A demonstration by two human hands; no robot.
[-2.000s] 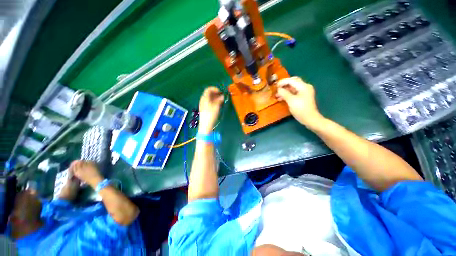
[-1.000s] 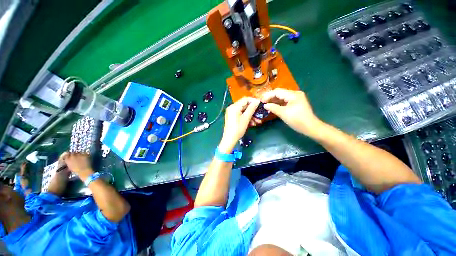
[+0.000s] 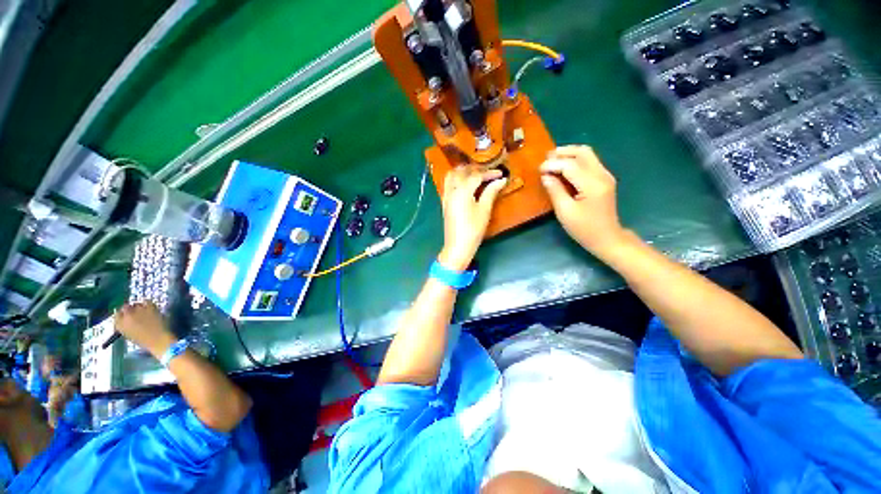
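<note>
The orange hand press (image 3: 541,183) stands on the green bench in front of me, its metal ram above the base. My left hand (image 3: 473,198) is at the front of the press base, its fingertips on a small black round part (image 3: 500,173) just below the ram. The fingers partly hide the part and the seat. My right hand (image 3: 580,193) is at the right edge of the base, thumb and fingertips close together. Whether anything small is between them cannot be seen. Several loose black round parts (image 3: 390,185) lie on the bench left of the press.
A blue controller box (image 3: 266,241) with a clear dispenser barrel (image 3: 174,210) stands at left, tubing running right. A clear blister tray (image 3: 763,116) of black parts is at right, a lower tray (image 3: 836,299) below it. Another worker's arm (image 3: 208,386) is at lower left.
My hands, together over the base front a second ago, are now apart. The left has moved up under the ram with the black part; the right has moved right to the base edge.
</note>
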